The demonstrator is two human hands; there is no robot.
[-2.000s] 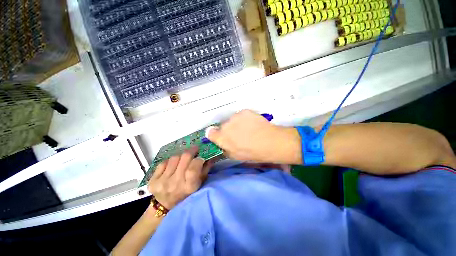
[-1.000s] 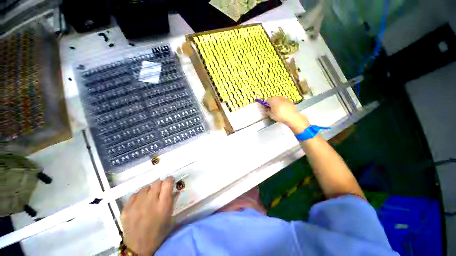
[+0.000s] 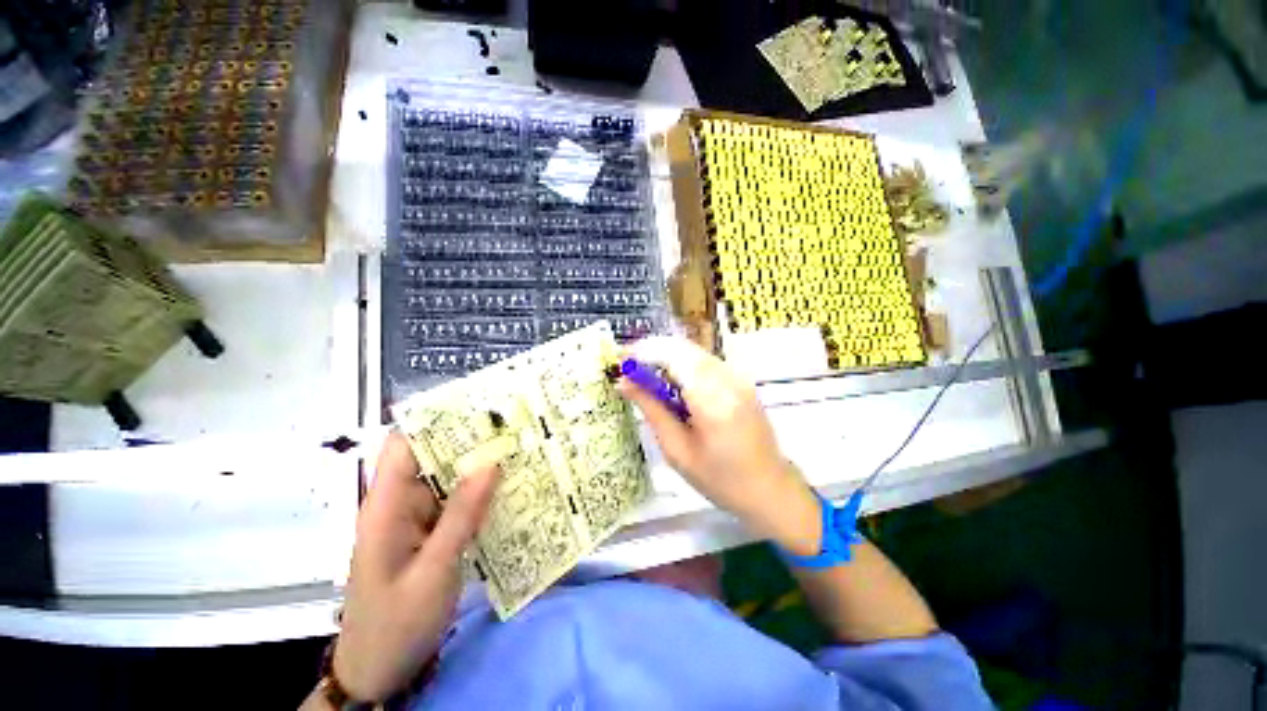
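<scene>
The cream printed circuit board is tilted in front of me. My left hand grips its left edge, thumb on the printed face. My right hand is at the board's upper right corner and holds the purple hand tool. A small yellow part shows at the fingertips over that corner; whether it touches the board cannot be told. The cardboard tray of yellow components and the clear blister tray of black components lie beyond the board.
A board stack stands at left. A tray of copper-coloured components lies at upper left. Metal rails run at right. Cream boards lie on a black surface at the back. Loose yellowish parts lie beside the yellow tray.
The right hand has come back from the yellow tray to the board, still with the purple tool. The left hand now holds the board up, cream face showing. The view has shifted left.
</scene>
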